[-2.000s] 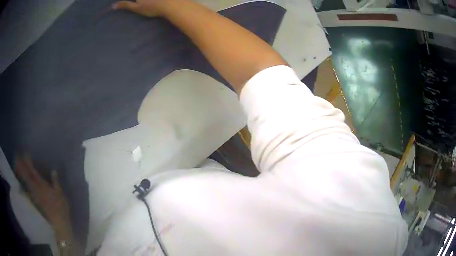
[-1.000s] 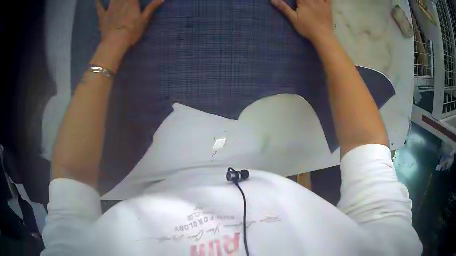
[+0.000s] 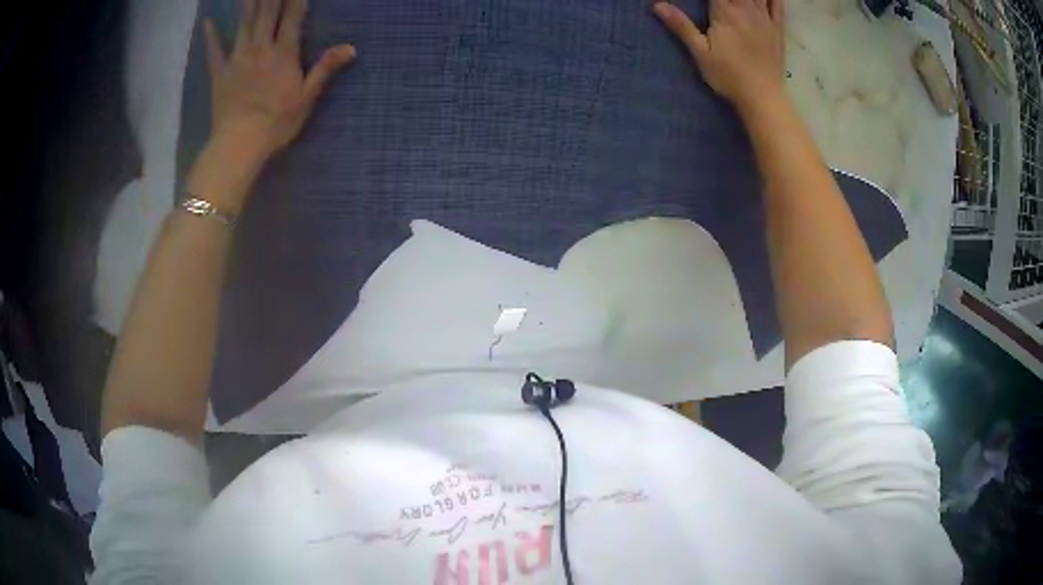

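Observation:
A large dark blue-grey fabric panel (image 3: 492, 137) lies flat, with curved cutouts and pointed corners along its near edge. My left hand (image 3: 261, 86) rests flat on its left part, fingers spread, fingertips at the top edge of the view. My right hand (image 3: 738, 46) lies on its right part, thumb apart, other fingers partly cut off by the top edge. Neither hand shows anything held. Off-white paper (image 3: 440, 303) shows below the fabric's near edge. A small white scrap (image 3: 510, 321) with a thread tail lies on it.
A pale oblong object (image 3: 934, 78) lies at the table's right side. White wire racks (image 3: 1029, 149) stand at far right, above green floor (image 3: 972, 377). Dark cloth and white pieces (image 3: 57, 423) are at far left. My white shirt carries a black clip-on microphone (image 3: 549, 392).
The view has swung from the right-leaning angle to straight over the panel. Since one second ago, my left hand shows slightly lower and to the left, my right hand slightly to the right.

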